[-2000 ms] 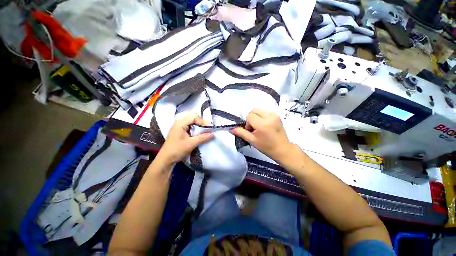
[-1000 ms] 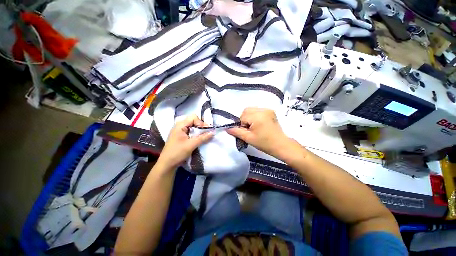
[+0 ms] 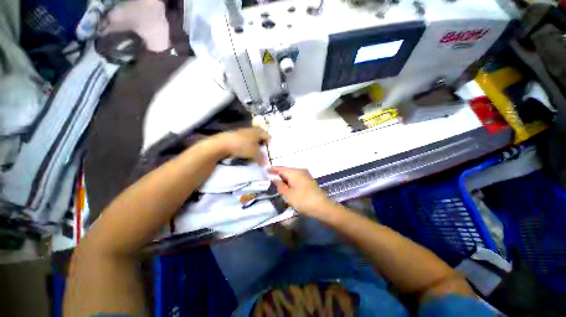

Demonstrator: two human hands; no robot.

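The striped garment piece [image 3: 229,210], white with dark parts, lies bunched on the machine table left of and in front of the needle. My left hand [image 3: 245,143] is on the fabric just in front of the presser foot [image 3: 273,111], its fingertips bent down and partly hidden. My right hand [image 3: 299,189] pinches the fabric's right edge between thumb and fingers, a little nearer to me. The white sewing machine [image 3: 304,49] stands over the far side of the fabric. A dark garment section [image 3: 118,136] spreads to the left.
Yellow-handled snips [image 3: 380,117] lie under the machine arm. A folded striped stack [image 3: 62,130] is at the left. The ruler strip [image 3: 397,162] runs along the front edge. Red and yellow items [image 3: 490,114] sit at the right end. Blue baskets [image 3: 444,207] stand below.
The view has swung right, towards the machine. The fabric edge held between both hands is now at the needle area. My left hand has moved beside the presser foot, my right hand nearer the table front.
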